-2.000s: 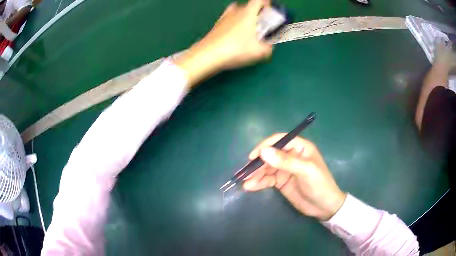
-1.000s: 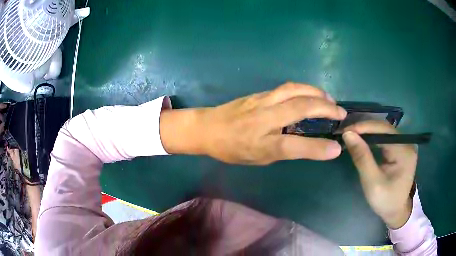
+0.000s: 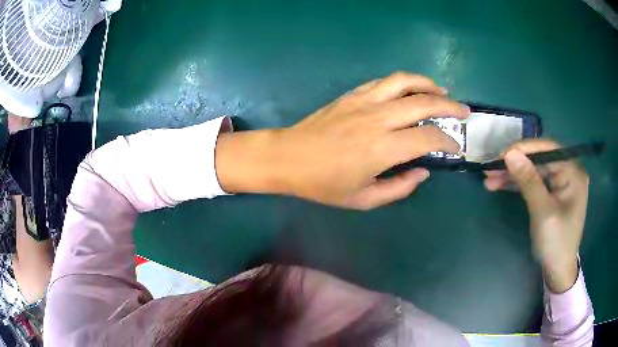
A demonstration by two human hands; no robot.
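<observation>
An open mobile phone unit (image 3: 533, 125) with a dark frame lies on the green table, its inner side up. Its plain pale plate (image 3: 493, 135) shows at the right end. A silvery white circuit board (image 3: 448, 129) shows between my left fingers. My left hand (image 3: 366, 142) lies over the phone's left end and holds it. My right hand (image 3: 549, 196) holds black tweezers (image 3: 566, 153) nearly level along the phone's near edge. The tweezer tips are too dark to tell from the phone's edge.
A white desk fan (image 3: 44, 47) stands at the upper left. Below it are a black bag (image 3: 64, 159) and a person's bare limb (image 3: 32, 261) beside patterned cloth. My head and dark hair cover the bottom middle. The green table (image 3: 284, 47) surrounds the work.
From reaching to the far strip, my left hand has come to the near table and onto a phone. Since a second ago, both hands and the phone shifted slightly away, showing more of the board and plate.
</observation>
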